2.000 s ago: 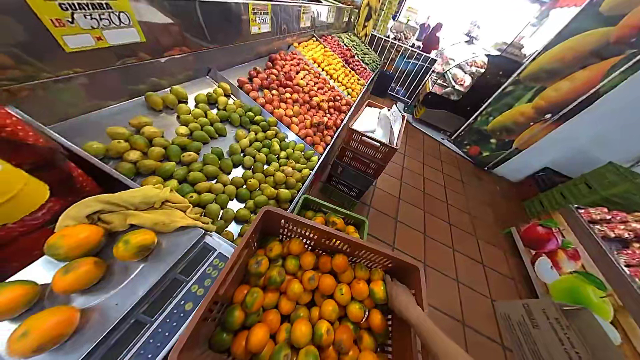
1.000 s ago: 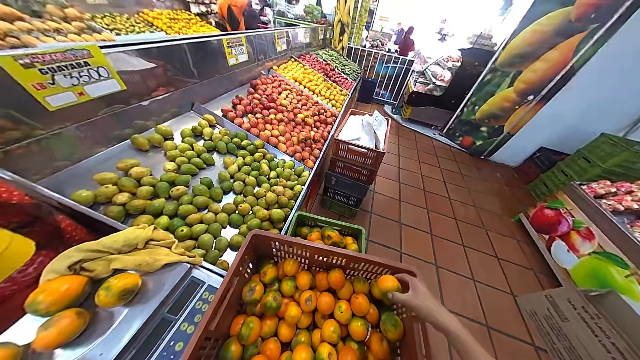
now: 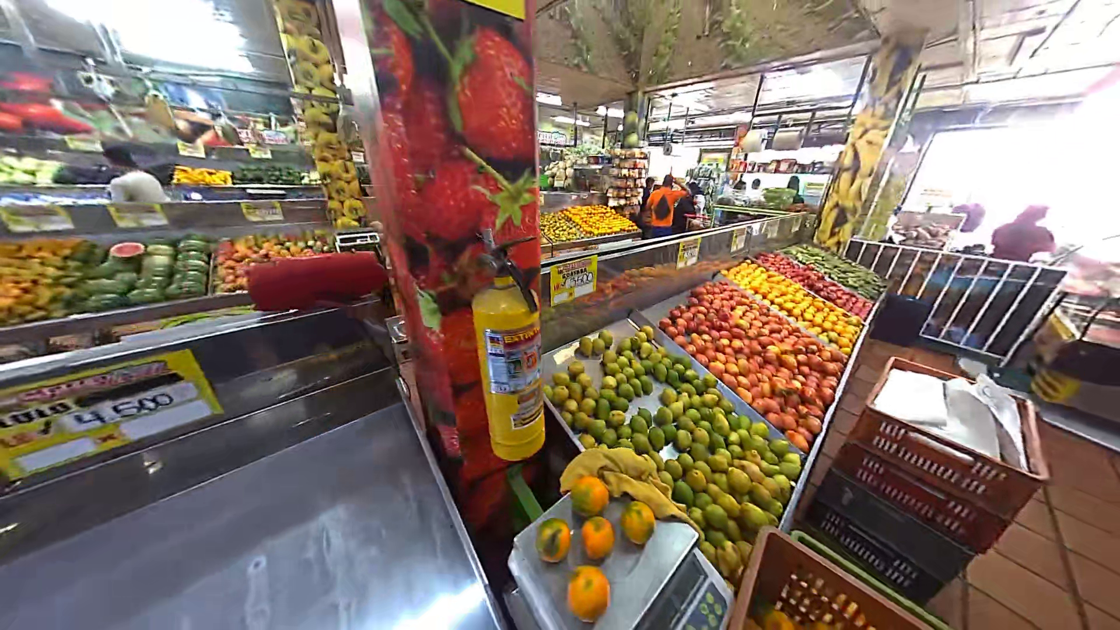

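Neither of my hands is in the head view now. Several orange fruits with green patches [image 3: 598,537] rest on the metal pan of a digital scale [image 3: 652,569], apart from one another. A crumpled yellow cloth [image 3: 626,472] lies behind them, against the green fruits [image 3: 700,437] of the display. At the bottom edge, a brown plastic crate [image 3: 818,577] shows only in part, with a few orange fruits [image 3: 777,619] low inside it.
A yellow fire extinguisher [image 3: 510,376] hangs on a strawberry-printed pillar [image 3: 455,114]. A bare metal counter [image 3: 289,534] spans the lower left. Stacked crates [image 3: 927,490] stand on the tiled floor [image 3: 1015,560] at right. People [image 3: 667,208] stand far back.
The view has swung left and up. A hand at the fruit in the brown crate in both earlier frames is out of view now.
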